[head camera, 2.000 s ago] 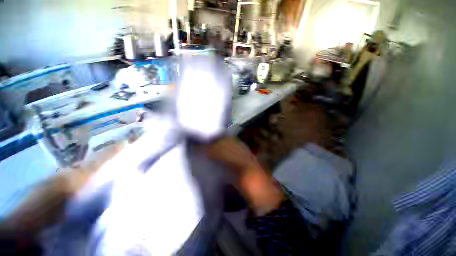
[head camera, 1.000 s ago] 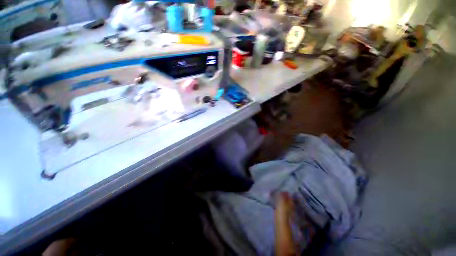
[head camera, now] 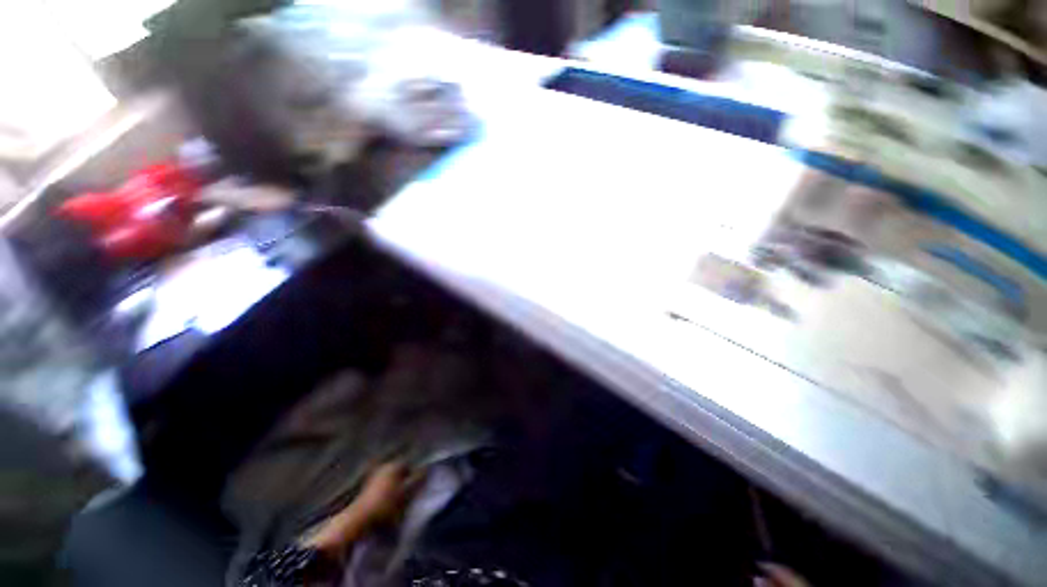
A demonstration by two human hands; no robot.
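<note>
The frame is strongly blurred. My left hand (head camera: 373,502) is low in the view, below the table edge, with a dark patterned sleeve behind it. Grey cloth (head camera: 442,487) lies against its fingers; whether they grip it cannot be told. My right hand (head camera: 781,576) is cut off by the bottom edge, right of centre; only a small part shows and its grip is hidden. More dull cloth (head camera: 299,441) lies beside my left hand.
The white sewing table (head camera: 574,195) crosses the view, its front edge sloping down to the right. The sewing machine head (head camera: 907,247) is at the right. A red bundle (head camera: 138,212) and whitish sheets (head camera: 212,298) are at the left. Clear crumpled plastic (head camera: 431,109) sits at the table's left end.
The view has swung left, so the machine now shows at the right. The grey-blue garment heap and control panel have left the view. My left hand is now by cloth below the table.
</note>
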